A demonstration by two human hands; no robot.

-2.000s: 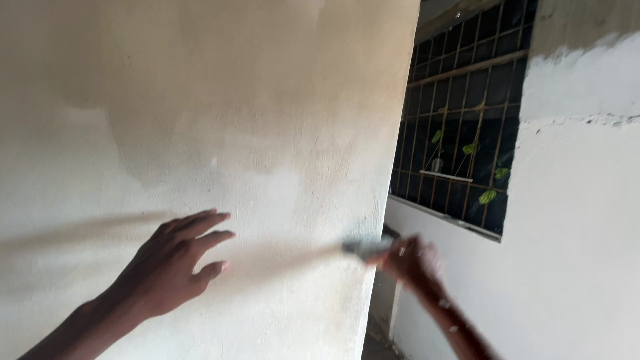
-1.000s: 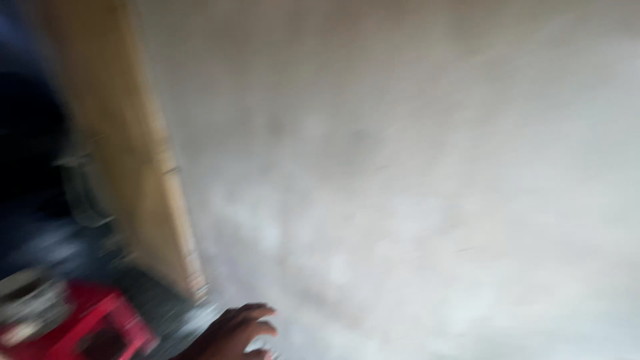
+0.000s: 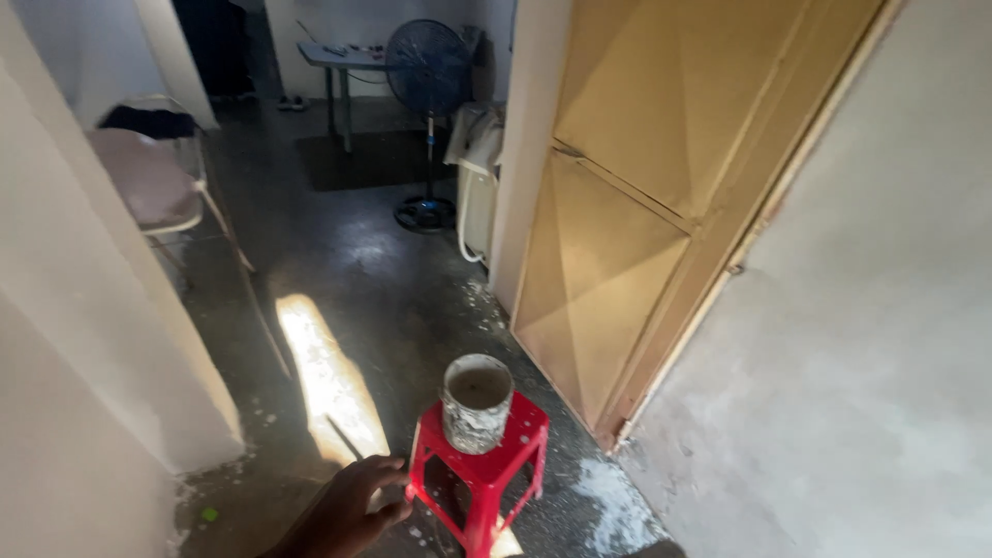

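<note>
My left hand (image 3: 353, 504) reaches in at the bottom, fingers apart, with nothing in it; its fingertips are beside a leg of a red plastic stool (image 3: 484, 465). On the stool's seat stands a paint-crusted round container (image 3: 477, 422), open at the top, with pale contents low inside. Of my right side only a dark blurred patch shows at the bottom edge, too little to tell what it is. A thin dark stick or shadow lies across the sunlit floor just beyond my left hand.
A tan metal door (image 3: 612, 256) and a grey-white wall (image 3: 852, 372) stand on the right, with white splatter (image 3: 612, 504) on the floor below. A wall corner (image 3: 101, 325) is at left. Farther back are a folding chair (image 3: 151, 182), a pedestal fan (image 3: 428, 70) and a table (image 3: 310, 53).
The view has swung left and down from the wall to the stool and doorway. The right hand, which held a blurred brush-like tool at the wall's edge two seconds ago, has left clear view.
</note>
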